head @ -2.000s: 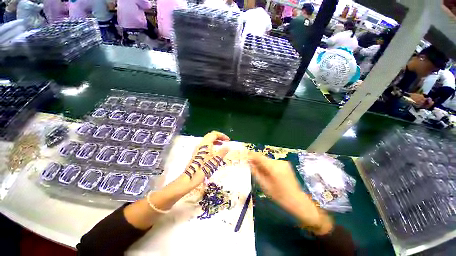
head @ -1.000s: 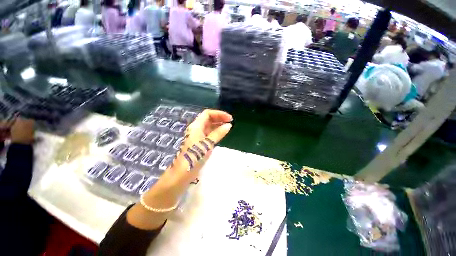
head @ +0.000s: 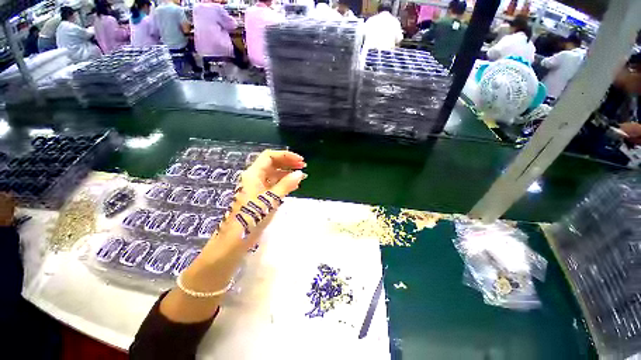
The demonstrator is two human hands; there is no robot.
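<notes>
My left hand point(head: 267, 184) is raised in front of the clear blister tray point(head: 151, 278), covering part of its right side. Thumb and fingers are curled with a gap between them, and I see nothing held. Several dark adhesive strips point(head: 259, 205) stick in a row on its back near the wrist. The tray pockets hold rounded rectangular frames point(head: 163, 258) with pale shiny rims. A pile of small dark parts point(head: 327, 290) lies on the white work sheet point(head: 295, 246). A slim dark pick tool point(head: 371, 307) lies right of the pile. My right hand is out of the picture.
Pale bits point(head: 383, 223) lie beyond the pile. Clear bags point(head: 499, 267) lie at right, with stacked trays point(head: 604, 253) beyond. More stacks point(head: 313, 74) stand across the bench. A slanted post point(head: 548, 144) rises at right. A person's dark sleeve point(head: 13, 281) is at the left edge.
My right hand, near my left about two seconds ago, has left the picture. My left hand has risen and moved over the tray. The camera view has shifted.
</notes>
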